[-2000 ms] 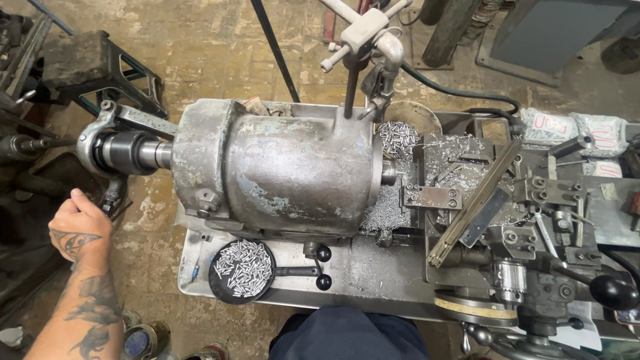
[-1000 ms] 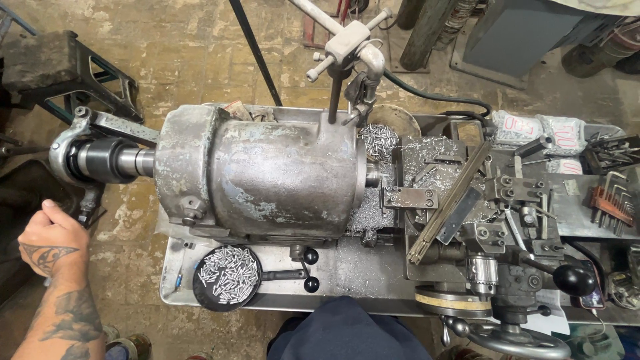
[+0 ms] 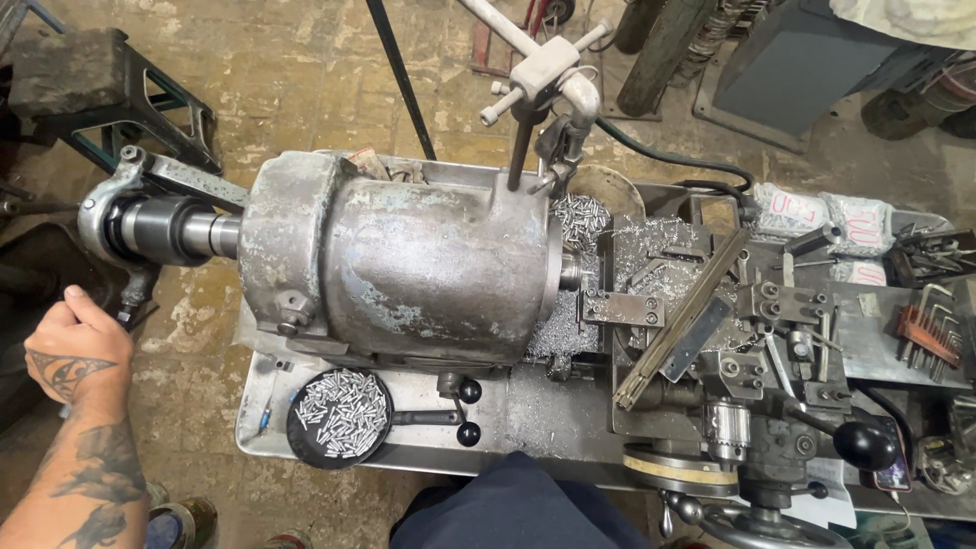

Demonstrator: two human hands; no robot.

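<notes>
My left hand (image 3: 76, 347) is curled into a fist at the left edge, thumb uppermost, beside the lower end of the metal yoke (image 3: 136, 282) around the spindle's collar (image 3: 164, 229). A small metal piece (image 3: 65, 411) shows by the wrist; whether the fingers grip it is hidden. My right hand is out of view. The grey lathe headstock (image 3: 435, 267) fills the middle, its spindle nose (image 3: 570, 267) facing the tooling on the cross slide. Below it, a black frying pan (image 3: 293, 419) full of short metal pins (image 3: 347, 415) rests on the metal tray (image 3: 263, 442).
Metal chips (image 3: 564, 332) and more pins (image 3: 581, 221) lie right of the headstock. Ball-ended levers (image 3: 468, 433) stand near the pan handle. Farther right are a handwheel (image 3: 770, 526), hex keys (image 3: 930, 335) and bagged parts (image 3: 789, 210). A step stool (image 3: 69, 72) stands upper left.
The view has shifted somewhat. My left hand remains in a fist near the yoke; the pan of pins and the headstock look unchanged.
</notes>
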